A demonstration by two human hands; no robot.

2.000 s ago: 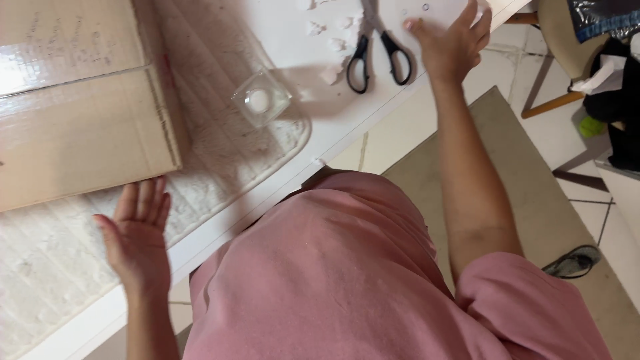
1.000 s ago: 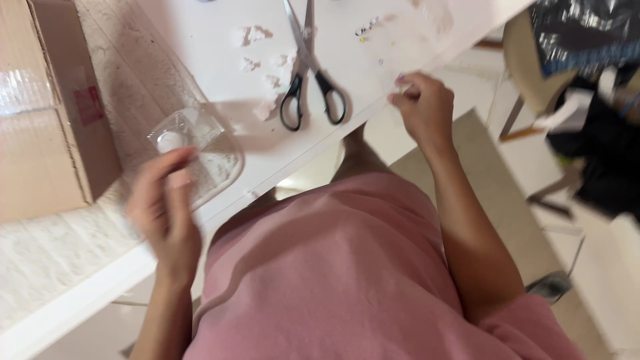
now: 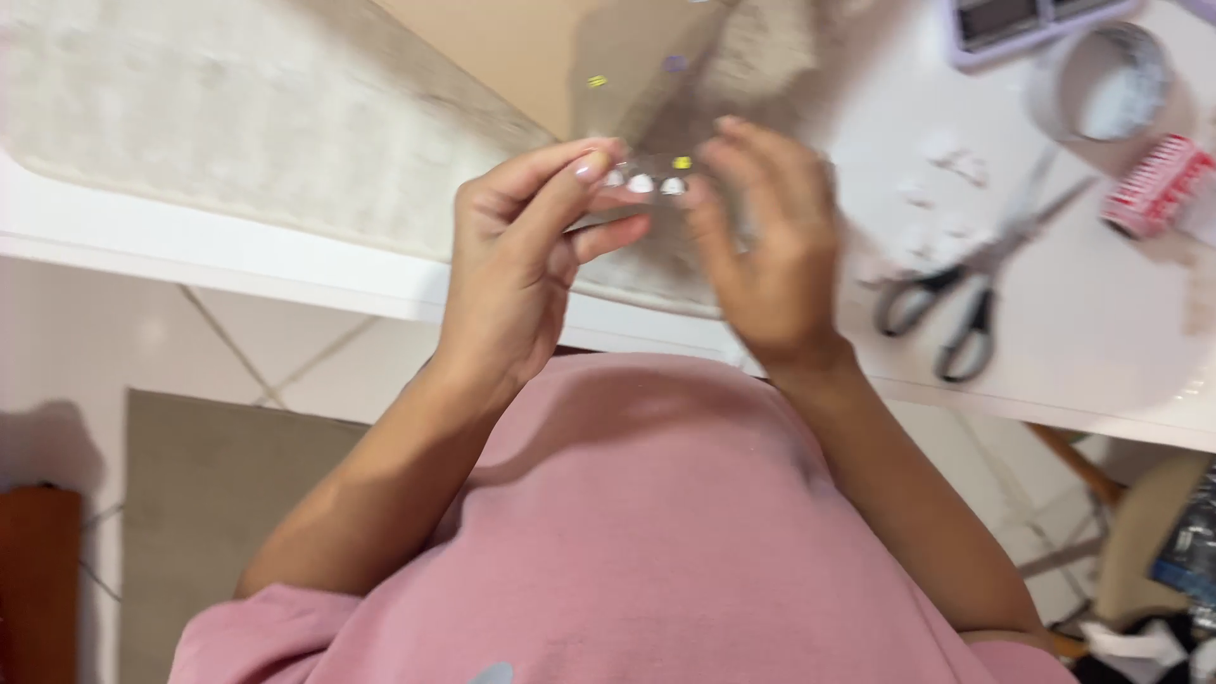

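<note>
A clear plastic sheet with small white and yellow stickers is pinched between the thumb and fingers of my left hand, above the table edge. My right hand is at the sheet's right side, blurred, its thumb near a white sticker and its other fingers raised; whether it grips the sheet is unclear. To the right of it, scissors with black handles lie on the white table, blades partly spread.
A roll of tape, a red and white packet and a lilac-framed case stand at right. Small white scraps lie by the scissors. A cardboard box and quilted mat are behind my hands.
The view has swung far to the left. My hands, apart in the earlier frames, have come together in front of me, and the stickered clear sheet is now in my left hand.
</note>
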